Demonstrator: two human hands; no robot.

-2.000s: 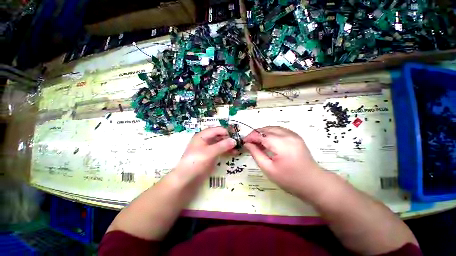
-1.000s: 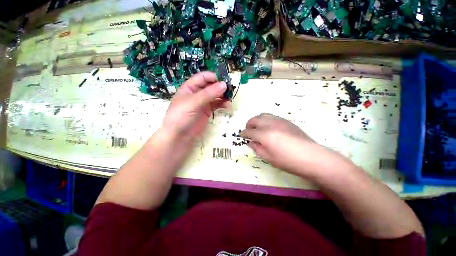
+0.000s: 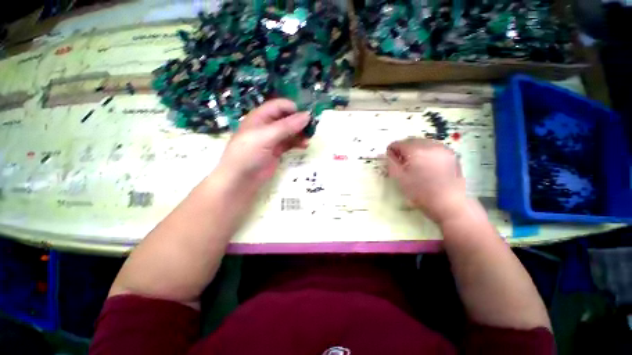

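Observation:
My left hand [image 3: 267, 142] has thumb and fingertips pinched on a small dark circuit board [image 3: 310, 128], mostly hidden by the fingers, at the near edge of the board pile [image 3: 235, 76]. My right hand [image 3: 426, 173] is blurred, with its fingers curled, to the right over the cardboard sheet; whether it holds anything cannot be told. A small scatter of tiny black parts [image 3: 312, 184] lies between the hands. Another black part pile [image 3: 436, 125] lies just beyond my right hand.
A blue plastic tray [image 3: 511, 156] with dark bits stands at the right. A cardboard box [image 3: 416, 71] full of green boards is at the upper right. Small black strips [image 3: 88, 113] lie at the left. The printed cardboard sheet [image 3: 180, 173] has a pinkish front edge.
My right hand has moved from the board to the near black scatter, then right toward the other black pile. My left hand has moved away from it, still pinching the board. The view has shifted.

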